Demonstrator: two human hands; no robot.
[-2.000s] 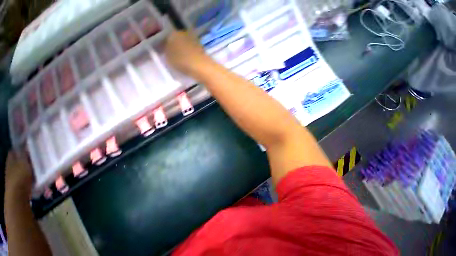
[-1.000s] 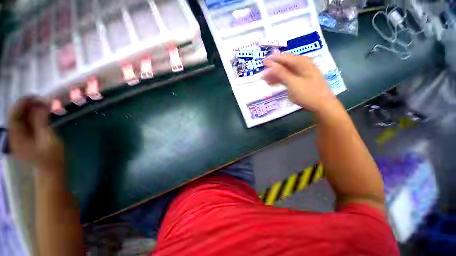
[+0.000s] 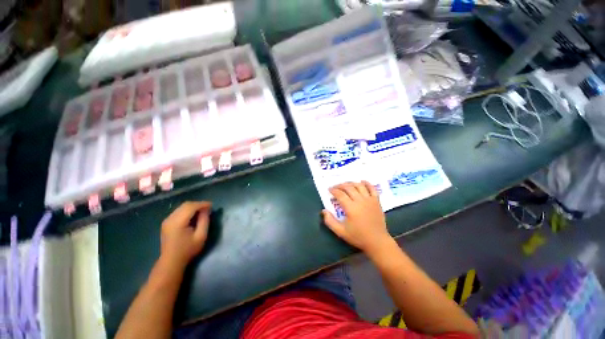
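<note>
My right hand is palm down over the front left compartment of the white parts box, thumb apart from the fingers; its fingers partly cover the small parts there. My left hand is above the green bench, fingers curled; no object shows in it. The translucent compartment tray lies at the left, with pink pieces in some cells, one a pink piece in the front row. Several pink straps with buckles hang out along its front edge. Dark blue straps lie in the parts box.
A white tray stack stands behind the compartment tray. Lilac straps lie at lower left. Plastic bags and a coiled white cable lie right of the parts box. A box of purple items stands on the floor beyond the bench edge.
My right hand moved from the compartment tray to the parts box, then to its front left compartment. My left hand moved right, off the tray's left end. The view shifted.
</note>
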